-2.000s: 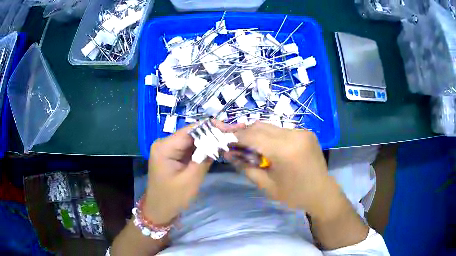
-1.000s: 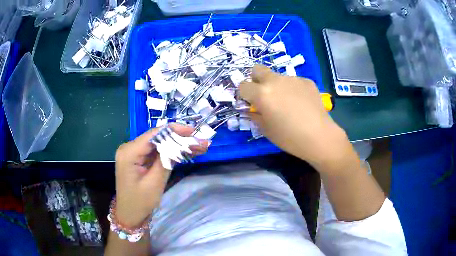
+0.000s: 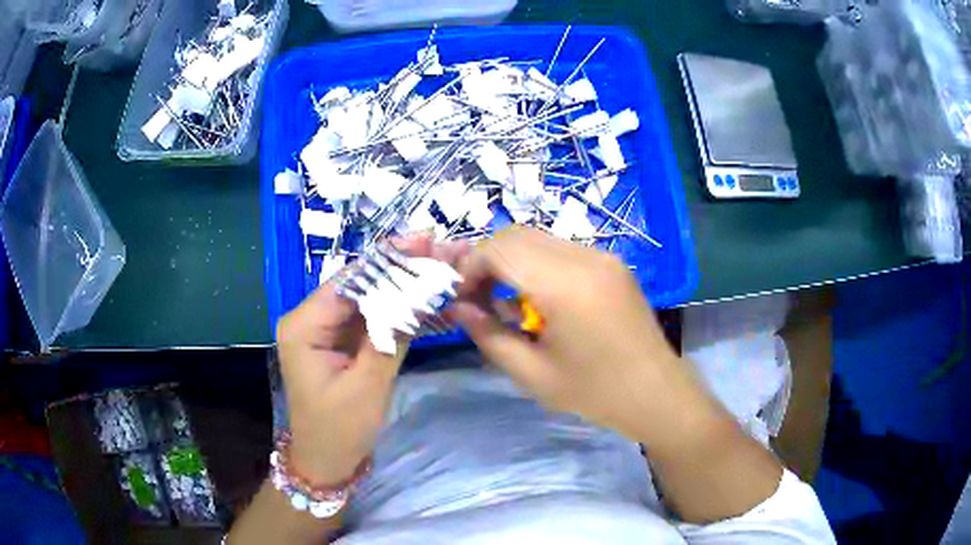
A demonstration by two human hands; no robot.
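My left hand [image 3: 339,343] holds a fanned bunch of metal rods with white tabs [image 3: 402,301], the tabs forming a jagged row towards me. My right hand [image 3: 570,325] is beside it, its fingertips at the right end of the bunch. A tool with an orange-yellow part [image 3: 530,315] sits in the right palm; the rest of it is hidden. Both hands are over the front edge of the blue tray [image 3: 678,256], which holds a loose pile of white-tabbed rods [image 3: 468,160].
A translucent tub of tabbed rods [image 3: 202,91] stands left of the tray, a nearly empty clear container [image 3: 64,240] farther left. A digital scale [image 3: 740,122] and clear plastic bags [image 3: 889,96] are at right. A carton with green-patched bags [image 3: 183,460] is below left.
My right hand has come back from the pile in the tray to the bunch. My left hand has moved slightly right, still holding the bunch. The whole view has shifted a little.
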